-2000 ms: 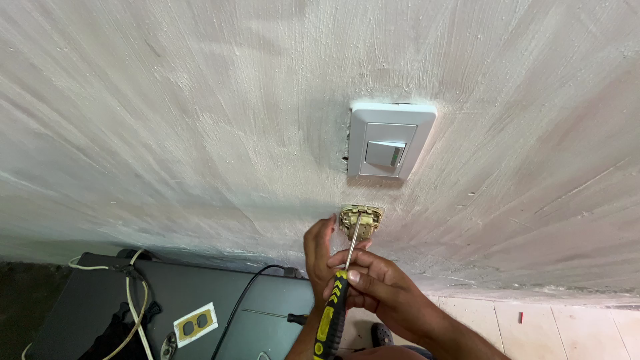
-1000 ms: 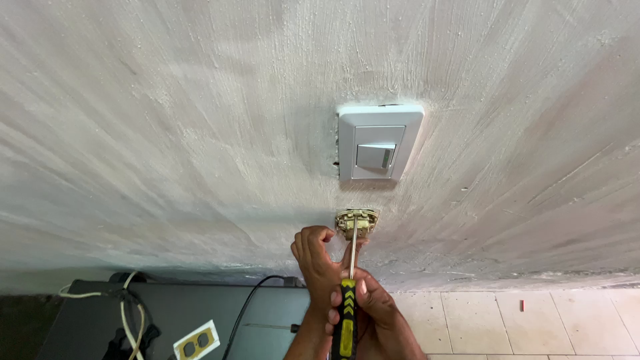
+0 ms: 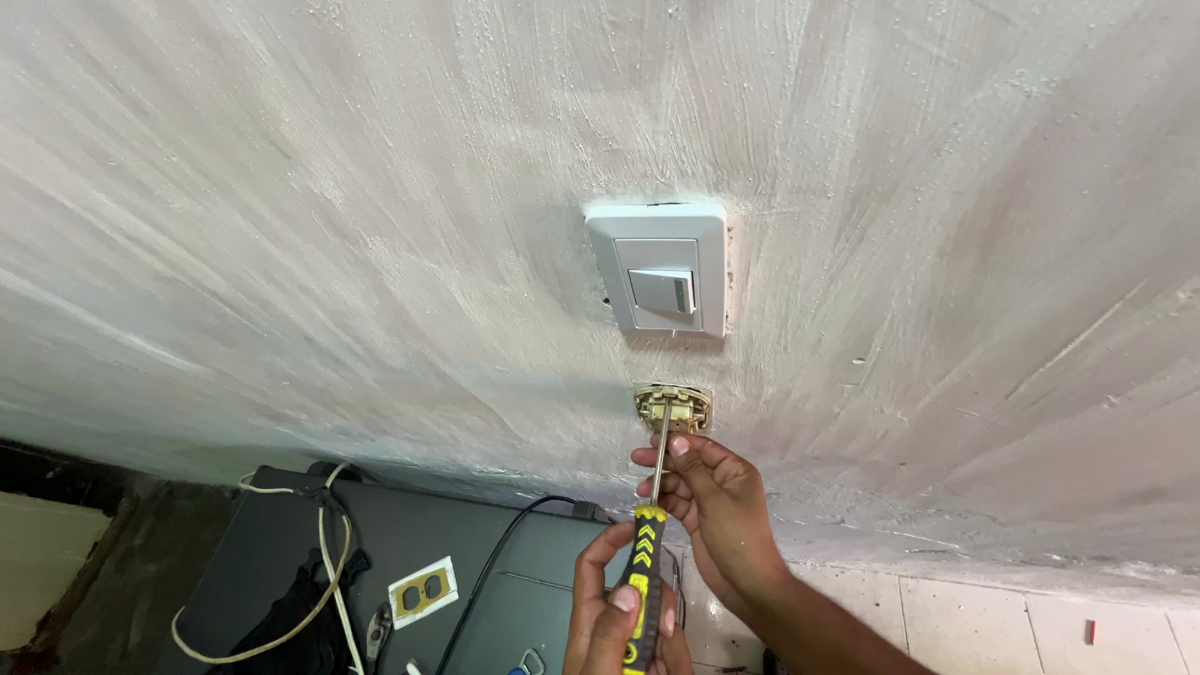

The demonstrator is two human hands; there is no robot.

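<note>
A screwdriver with a black and yellow handle (image 3: 643,581) points up at a yellowed electrical receptacle (image 3: 672,408) set in the wall; its tip meets the receptacle's front. My left hand (image 3: 609,605) grips the handle from below. Just under the receptacle, my right hand (image 3: 717,497) has its thumb and fingers around the metal shaft (image 3: 661,459). Whether those fingers also touch the receptacle cannot be told. Above it, a white switch plate (image 3: 656,225) with one rocker is mounted on the wall.
A dark grey surface (image 3: 506,544) at lower left bears a white and tan receptacle cover plate (image 3: 423,592), pliers (image 3: 378,630), a black cloth item (image 3: 295,619), a pale cable (image 3: 323,544) and a black cord (image 3: 497,553). Floor tiles (image 3: 975,619) lie at lower right, with a small red piece (image 3: 1090,632).
My left hand has moved down from beside the receptacle to the screwdriver's handle. My right hand has moved up from the handle to the shaft near the receptacle.
</note>
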